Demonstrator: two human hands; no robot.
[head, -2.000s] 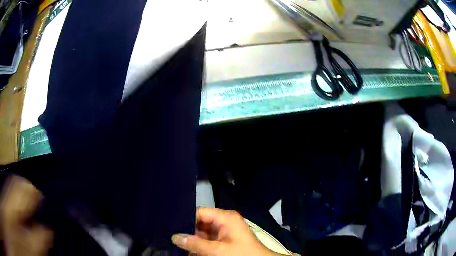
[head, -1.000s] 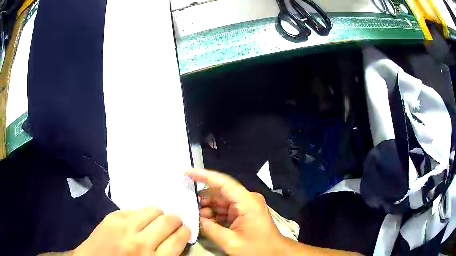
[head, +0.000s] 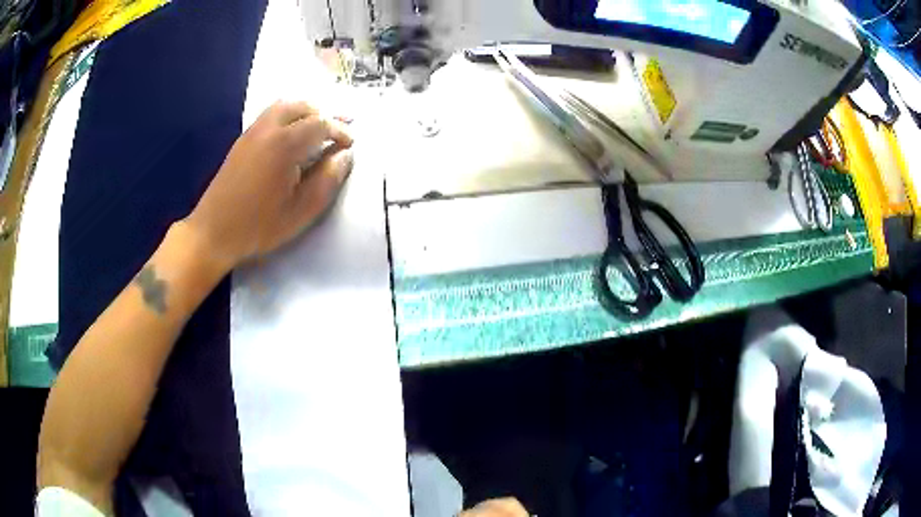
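Observation:
A long white pocketing piece (head: 313,374) lies over a dark navy garment panel (head: 141,131) and hangs over the table's front edge. My left hand (head: 278,182) rests on the pocketing just in front of the needle area, fingers bent; whether it pinches the cloth is hard to tell. The presser foot and needle (head: 369,71) are just beyond my fingertips. My right hand (head: 497,507) is cut off by the bottom edge; only a small part shows, right of the hanging cloth, and its grip is hidden.
The sewing machine head (head: 454,22) with its lit display is at the top. Black-handled shears (head: 646,252) lie right of the cloth, handles over the green measuring strip (head: 495,313). Small metal snips (head: 808,192) lie at the right. A white and navy bundle (head: 838,424) is lower right.
The view has tilted up to show the machine. The dark cloth's fold has opened onto white pocketing. My left hand has moved up the cloth towards the needle; my right hand is now mostly out of view.

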